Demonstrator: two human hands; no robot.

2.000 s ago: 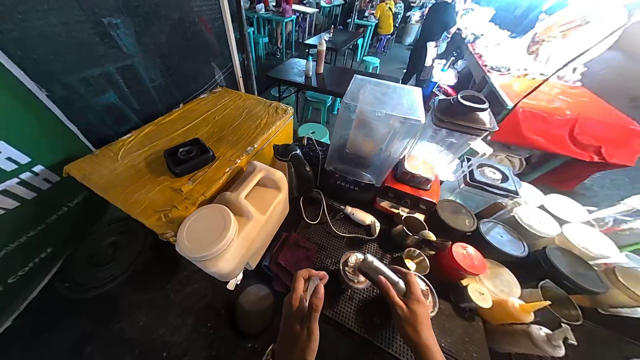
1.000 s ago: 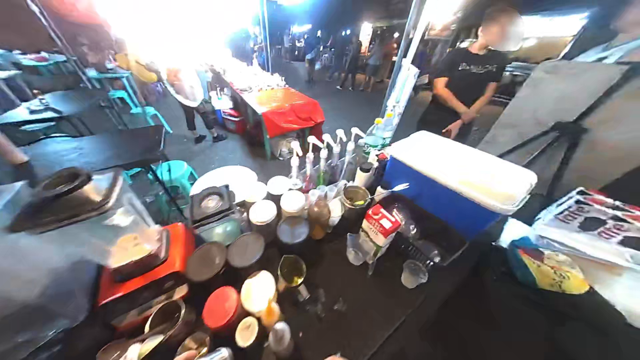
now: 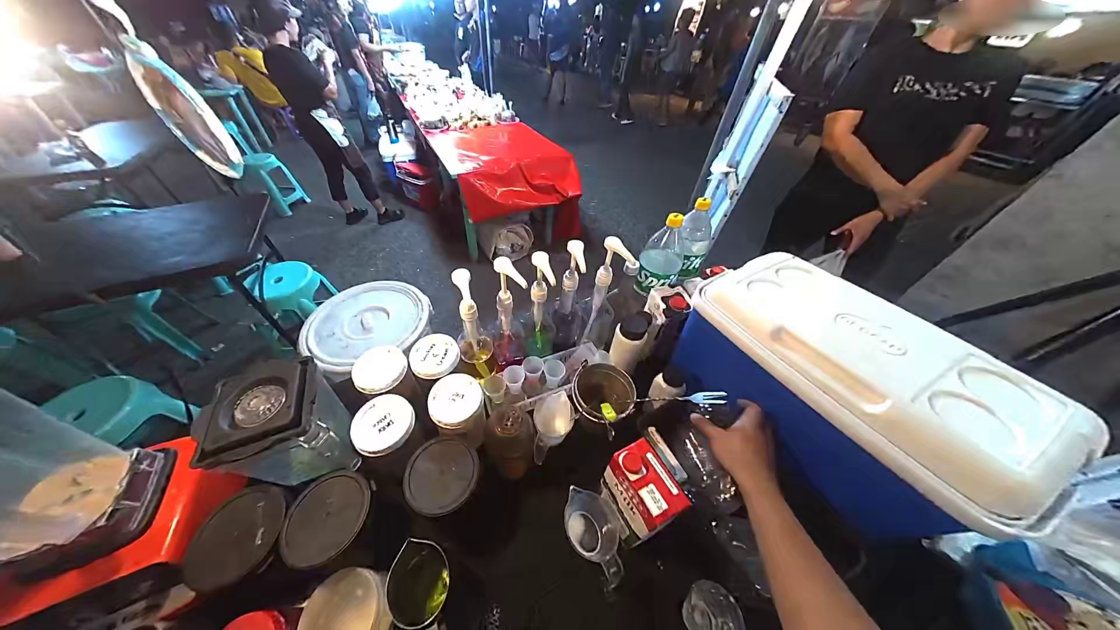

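My right hand (image 3: 739,442) reaches over the dark counter, fingers spread, close to the blue side of a cooler (image 3: 814,464) and above clear plastic items (image 3: 700,464). Whether its fingertips touch anything is hard to tell. Just left of the hand stands a red and white milk carton (image 3: 646,490), with a clear measuring cup (image 3: 595,529) beside it. Behind the hand, a light blue fork (image 3: 707,398) lies across the rim of a metal container (image 3: 604,391). My left hand is out of the frame.
Pump-topped syrup bottles (image 3: 540,328) stand behind white-lidded jars (image 3: 455,401). Soda bottles (image 3: 662,258) are at the back. A square lidded blender jar (image 3: 271,420) and a red-based blender (image 3: 197,490) are at left. A person in black (image 3: 910,131) stands beyond the cooler's white lid (image 3: 901,385).
The view has swung far to the right, from the yellow-covered box and blenders to the cooler. Two seconds ago both hands were at a metal cup; now my right hand is beside the cooler, apparently empty.
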